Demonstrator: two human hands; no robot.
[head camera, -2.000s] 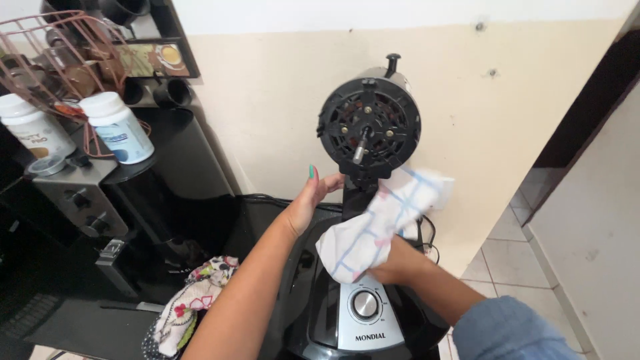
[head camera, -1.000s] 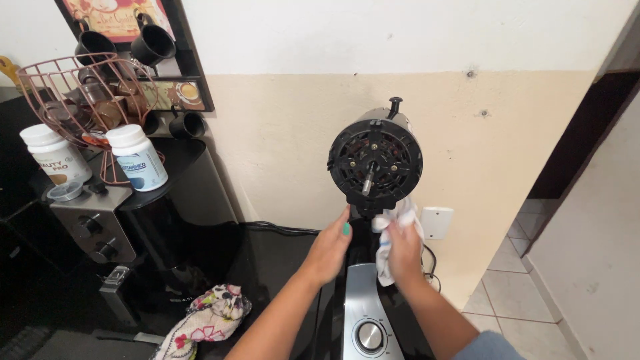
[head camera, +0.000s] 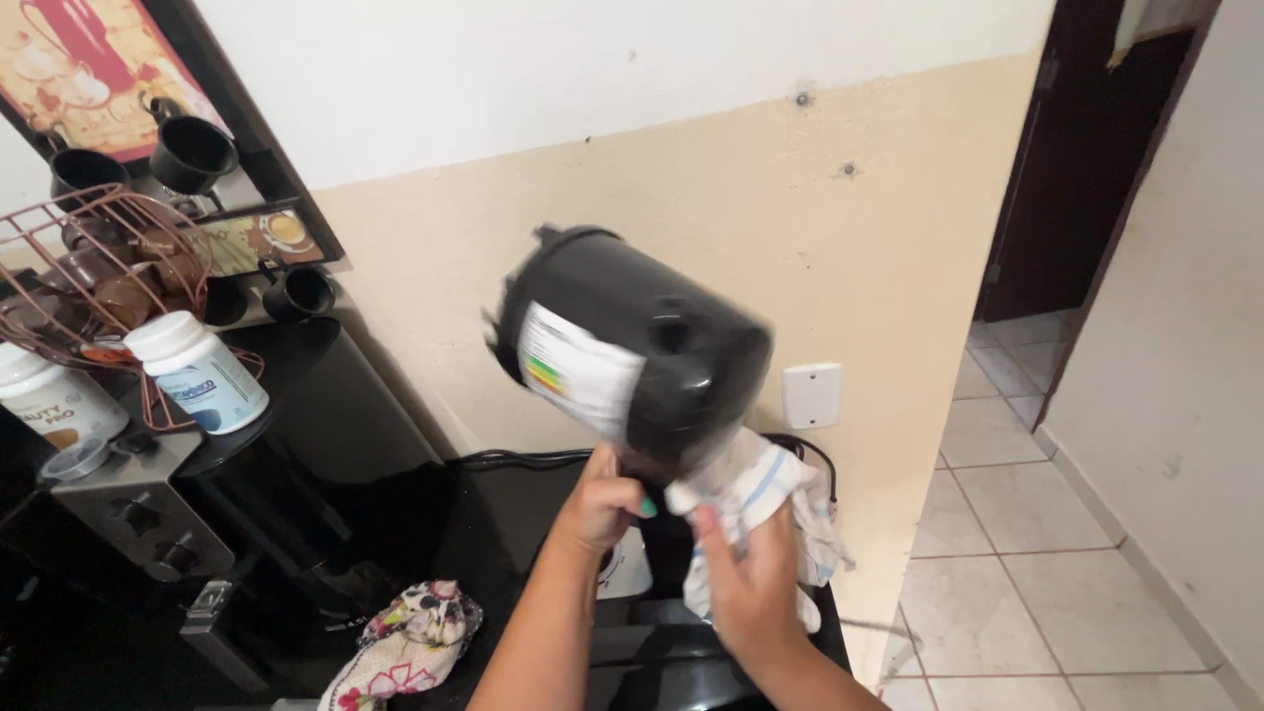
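A fan's black motor housing (head camera: 642, 336), blurred and tilted, has its side with a white energy label facing me. My left hand (head camera: 602, 504) grips the neck just below the housing, its thumb across the front. In my right hand (head camera: 755, 583) is a white cloth with blue lines (head camera: 760, 484), bunched against the lower right end of the housing and the neck. Beneath the hands stands the black fan base (head camera: 662, 642), its light control panel (head camera: 627, 568) partly hidden by my left wrist.
At left stand a black appliance with knobs (head camera: 296, 434), a white supplement bottle (head camera: 202, 375) and a copper wire basket (head camera: 99, 237) of capsules. Black cups hang from a rack. A floral cloth (head camera: 410, 642) lies on the black surface. A wall plate (head camera: 812, 395) is behind, tiled floor at right.
The housing has turned from its front with the shaft to its labelled side. The left hand has closed around the neck. The cloth has stayed in my right hand.
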